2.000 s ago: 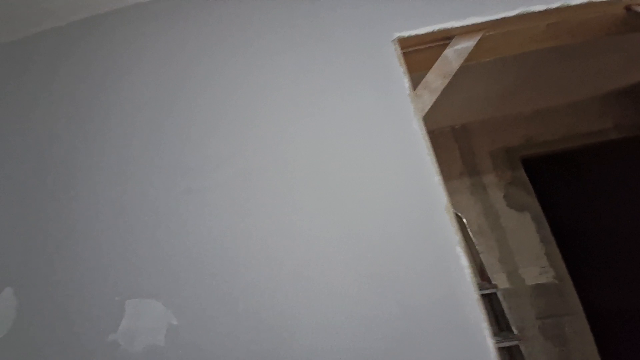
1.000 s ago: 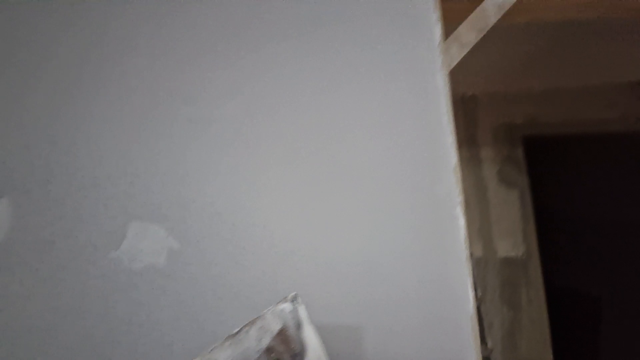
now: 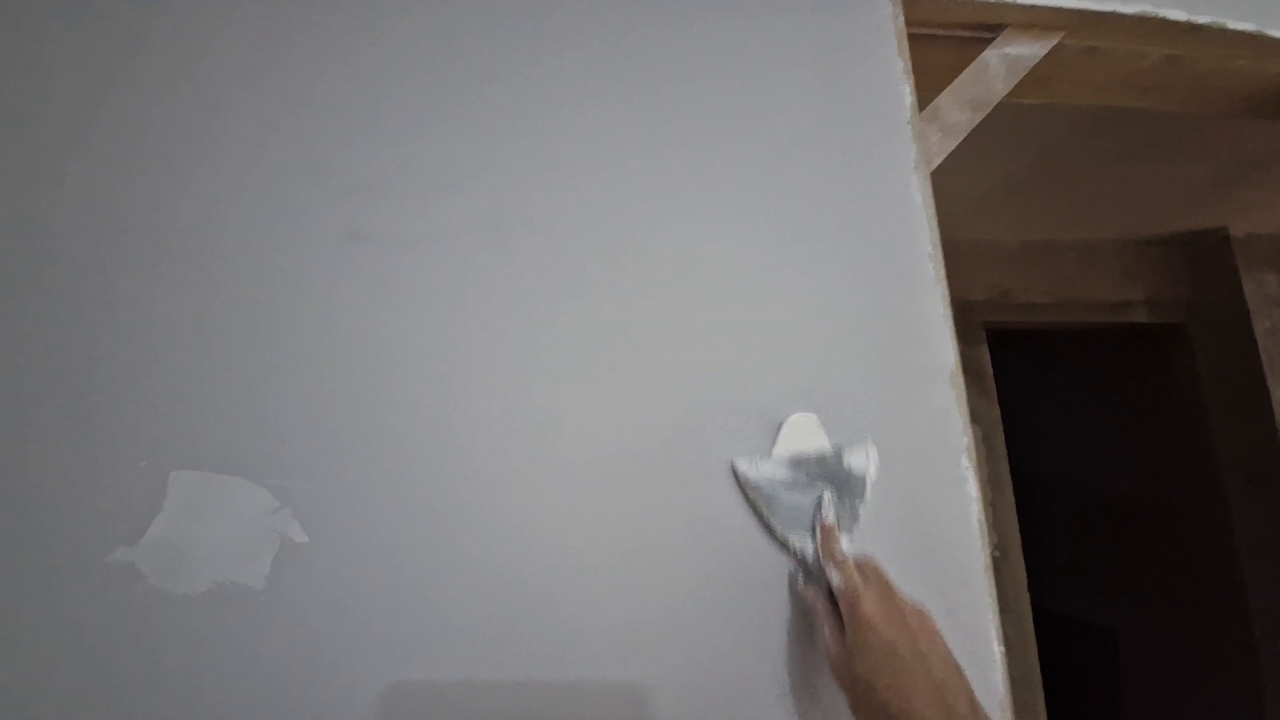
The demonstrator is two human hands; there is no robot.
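Observation:
My right hand [image 3: 880, 625] grips a putty knife [image 3: 800, 495] with a wide, flared metal blade. One finger lies along the blade, which is against the grey wall [image 3: 520, 330] near its right edge. Just above the blade shows a small patch of white filler [image 3: 801, 436], and a whitish smear is at the blade's right corner. A larger, dried-looking pale filler patch [image 3: 215, 532] with ragged edges is on the wall at the lower left. My left hand is out of view.
The wall ends at a rough-edged opening [image 3: 955, 350] on the right. A pale diagonal strip [image 3: 990, 85] crosses its upper corner. Beyond it stands a dark doorway [image 3: 1110, 500] with a brownish surround. A faint rectangular shadow falls at the bottom of the wall.
My right hand with the putty knife has come into view at the wall. White filler now shows above the blade, near the opening. A second earlier, only a smeared, pointed object showed at the bottom edge.

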